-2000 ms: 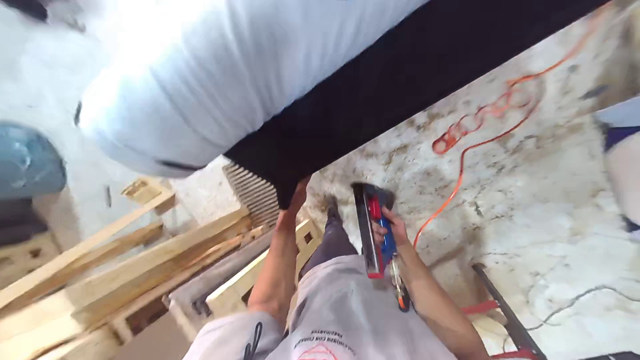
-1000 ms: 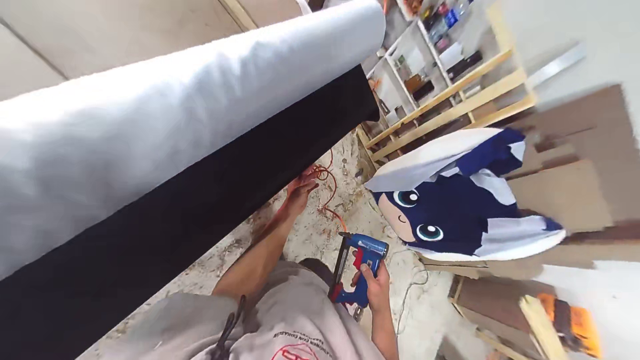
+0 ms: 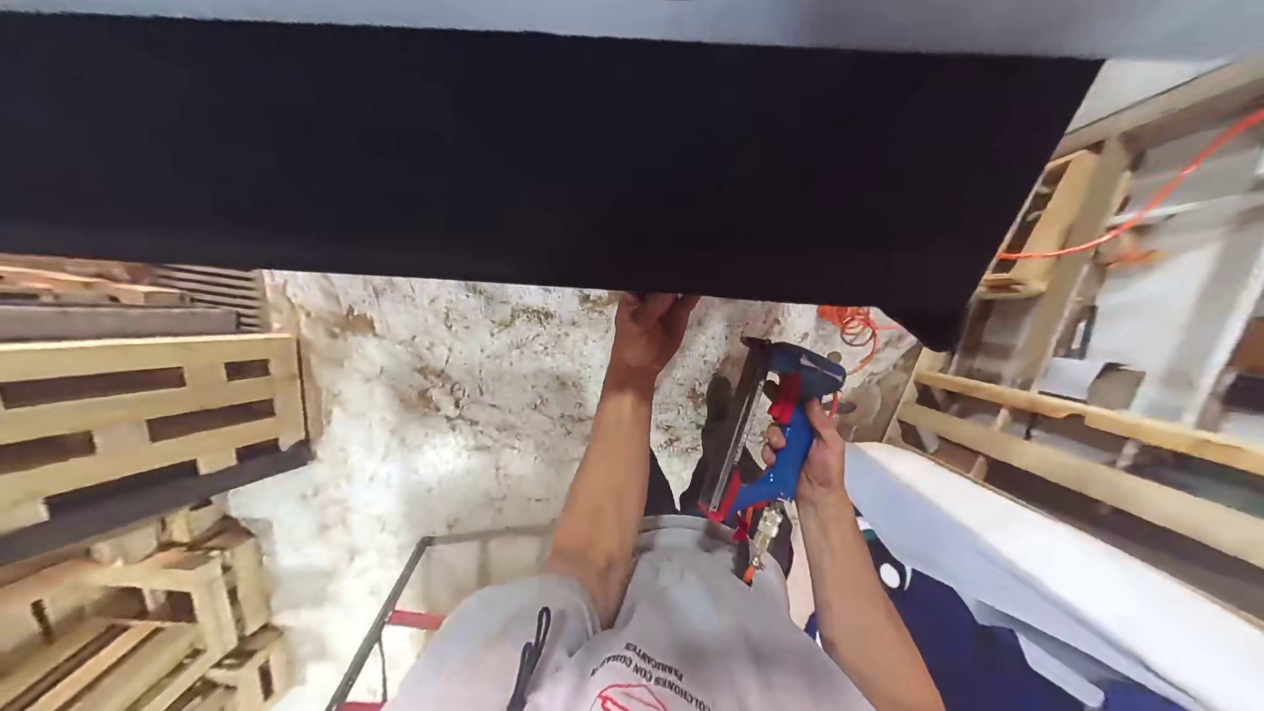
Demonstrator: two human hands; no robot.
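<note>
My left hand [image 3: 652,336] is at the lower edge of a black fabric sheet [image 3: 513,168], its fingertips partly hidden behind the edge; it appears to grip the fabric. Above the black strip runs a pale, light-coloured surface [image 3: 691,22]. To the right and below the fabric, my right hand [image 3: 815,454] is wrapped around the handle of a blue and red pneumatic staple gun [image 3: 785,444]. The gun stands apart from the fabric, and a metal air fitting hangs at its handle's base.
Wooden frames [image 3: 148,395] are stacked at the left, with more wooden slats [image 3: 1086,405] at the right. An orange air hose [image 3: 849,321] lies coiled on the stained floor [image 3: 444,395]. Dark blue and white fabric [image 3: 958,632] sits at lower right. A metal frame with red parts [image 3: 415,620] stands low.
The view has turned strongly. My right hand holds the staple gun throughout. My left hand remains near the black fabric's edge.
</note>
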